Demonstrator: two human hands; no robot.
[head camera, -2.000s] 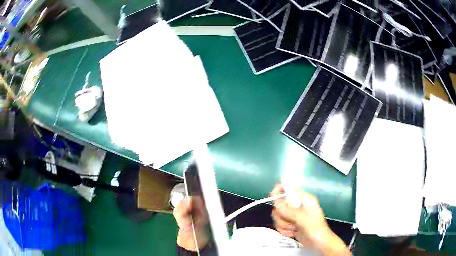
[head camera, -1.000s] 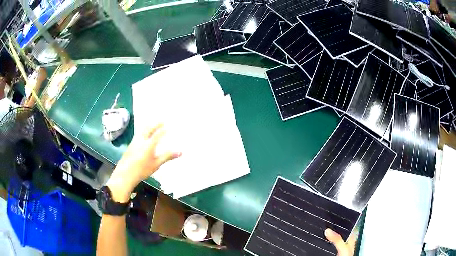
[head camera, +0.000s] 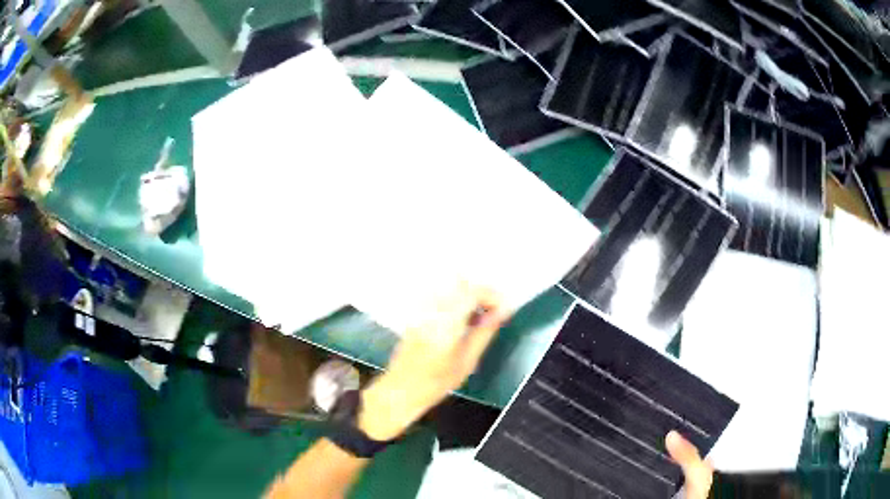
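Note:
My left hand (head camera: 449, 341), with a dark band on the wrist, grips the lower edge of a white sheet (head camera: 488, 214). The sheet lies slanted, partly over the stack of white sheets (head camera: 263, 195), and its right corner reaches a black solar panel on the bench. My right hand (head camera: 691, 468) is cut off by the bottom edge. It holds another black panel (head camera: 605, 409) with thin pale lines, its thumb on the panel's face. The other fingers are hidden.
Loose panels (head camera: 683, 107) are heaped at the back right of the green bench (head camera: 117, 136). White piles (head camera: 747, 361) stand at right. A small whitish lump (head camera: 164, 195) lies left of the stack. Below the bench are a brown carton (head camera: 278, 375) and a blue crate (head camera: 73, 419).
My left hand has moved right from the stack, drawing a sheet with it. The right hand, which earlier held a white cord, still holds the panel seen one second ago.

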